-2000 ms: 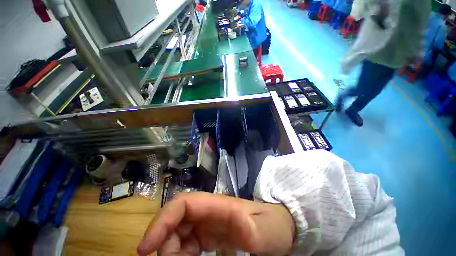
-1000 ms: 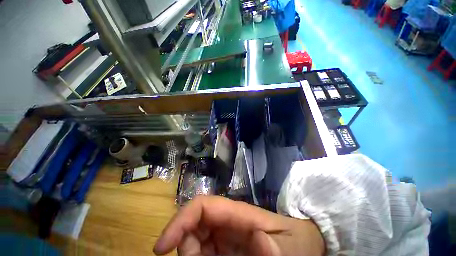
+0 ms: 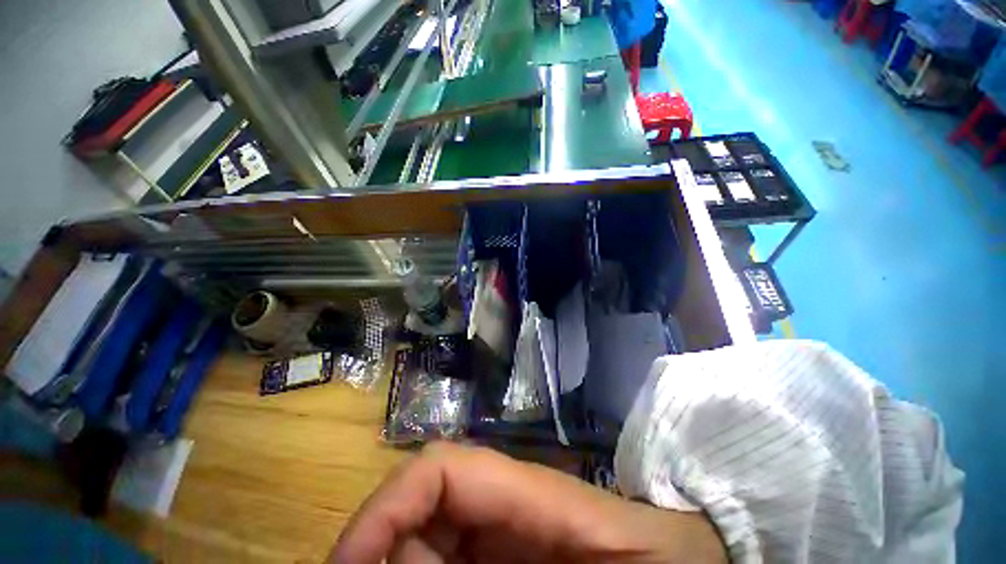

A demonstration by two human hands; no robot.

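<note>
My right hand (image 3: pixel 507 509), bare below a white striped sleeve, is at the bottom centre over the wooden desk (image 3: pixel 265 452). Its fingers are curled and cut off by the lower edge, so whether it holds anything is hidden. My left hand is not in view. Beyond my right hand, a clear crinkled bag of small parts (image 3: pixel 432 403) lies in a dark shallow tray. A flat black unit with a pale panel (image 3: pixel 298 372) lies to its left on the desk, apart from my hand.
A dark blue file holder with papers (image 3: pixel 629 264) stands right of the tray. Blue document trays (image 3: pixel 127 364) are at left. A tape roll (image 3: pixel 259 317) and clear bottle (image 3: pixel 423 295) stand at the back. Beyond the partition are green benches, a parts cart (image 3: pixel 745 182) and a red stool (image 3: pixel 664 114).
The view has shifted, with the whole desk now showing further left of my right hand. My right hand sits slightly lower in the picture. The person walking in the aisle has gone from view.
</note>
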